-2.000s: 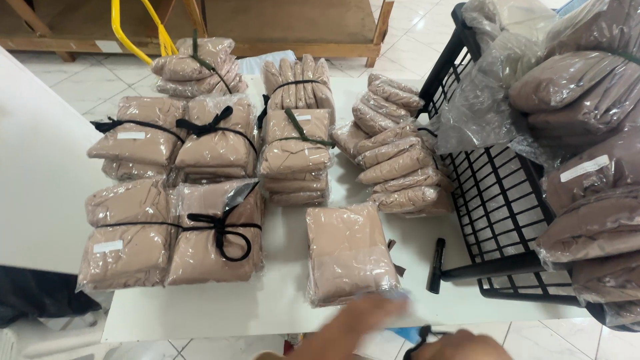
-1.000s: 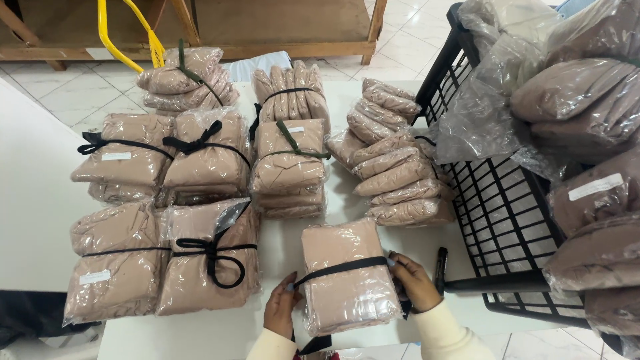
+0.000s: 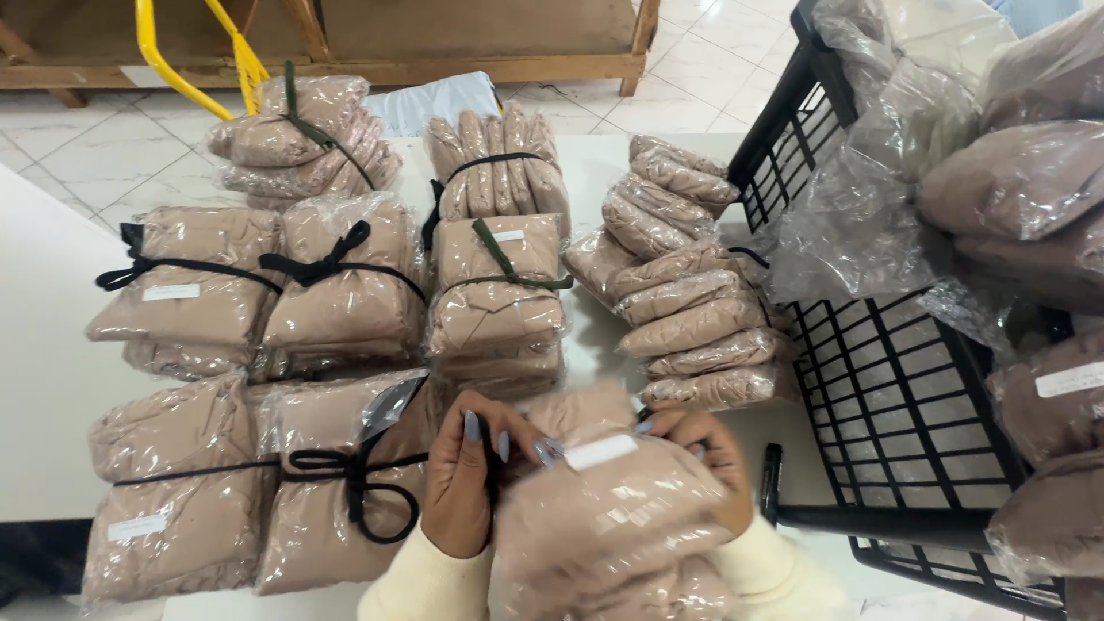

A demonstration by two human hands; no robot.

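In the lower middle a stack of beige fabric items in clear plastic bags (image 3: 604, 509) is tilted up between my hands, with a white label on its upper face. My left hand (image 3: 470, 466) is at its left side, its fingers closed on a black fabric strap (image 3: 492, 457). My right hand (image 3: 703, 457) grips near the stack's upper right corner, with a bit of black strap at the fingertips. The near part of the stack is blurred. To the left stand several tied bundles of bagged beige fabric (image 3: 341, 285); an overlapping pile of beige bags (image 3: 690, 328) lies beyond my right hand.
A black plastic basket (image 3: 897, 379) tilts at the right, with darker bagged fabric (image 3: 1026, 181) beside and over it. The white table (image 3: 595, 164) carries the bundles. Beyond it are a wooden shelf unit (image 3: 483, 69) and a yellow metal frame (image 3: 151, 52) over a tiled floor.
The stack lay flat with a black strap across it and a hand on each side one second ago. Now it is raised and tilted, and a labelled face shows.
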